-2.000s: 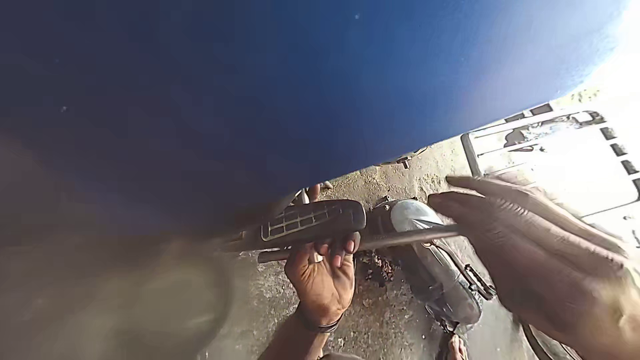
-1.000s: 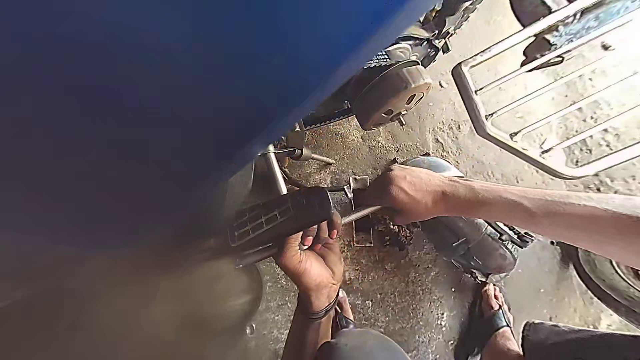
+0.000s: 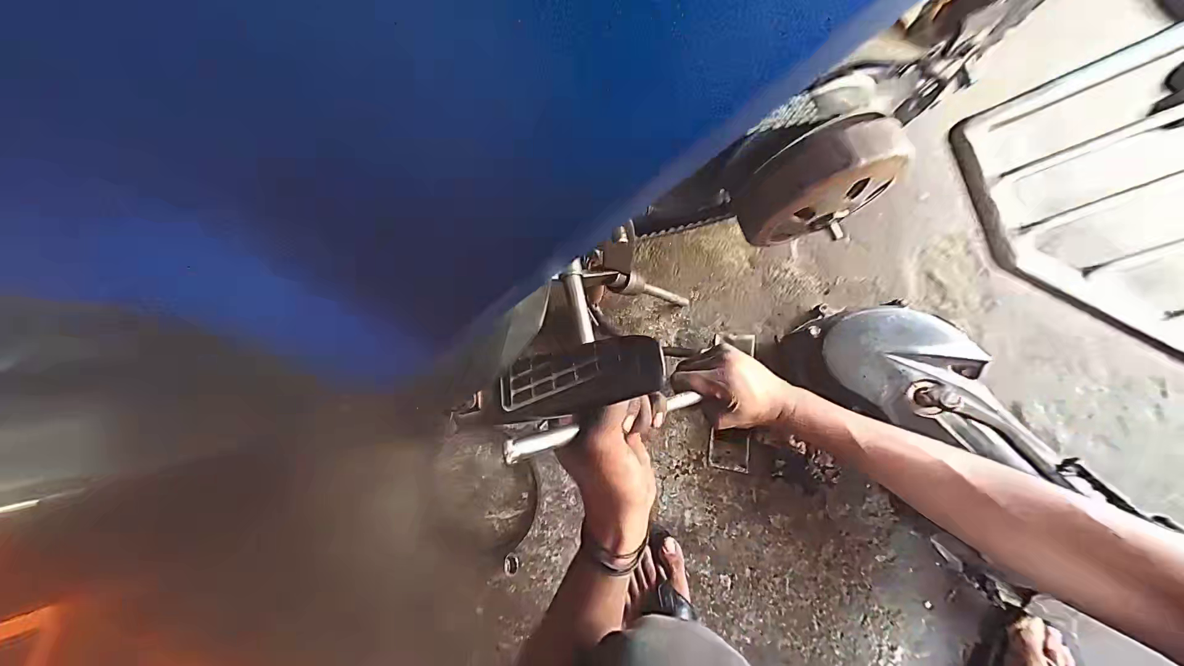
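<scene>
A metal bar (image 3: 541,443) runs beneath a black ribbed piece, probably a motorcycle footrest (image 3: 592,373). My left hand (image 3: 615,462), with a dark band at the wrist, comes up from below and is closed around the bar just under that piece. From the right reaches my right hand (image 3: 735,387), fingers curled around the bar's right-hand part. A flat metal bracket (image 3: 731,450) lies partly hidden behind my right hand. A metal tube (image 3: 578,305) stands above the black piece. What the bar's far end touches cannot be told.
A large blue surface (image 3: 416,139) covers the upper left, very near. A brown drum (image 3: 823,180) beside a chain is at upper right. On the floor are a silver engine cover (image 3: 897,356) and a barred metal rack (image 3: 1008,217). Feet (image 3: 671,564) show at the bottom.
Two seconds ago my right hand was extended near the bar's right end; it has since closed around the bar. My left hand has stayed by the black piece. The view has shifted.
</scene>
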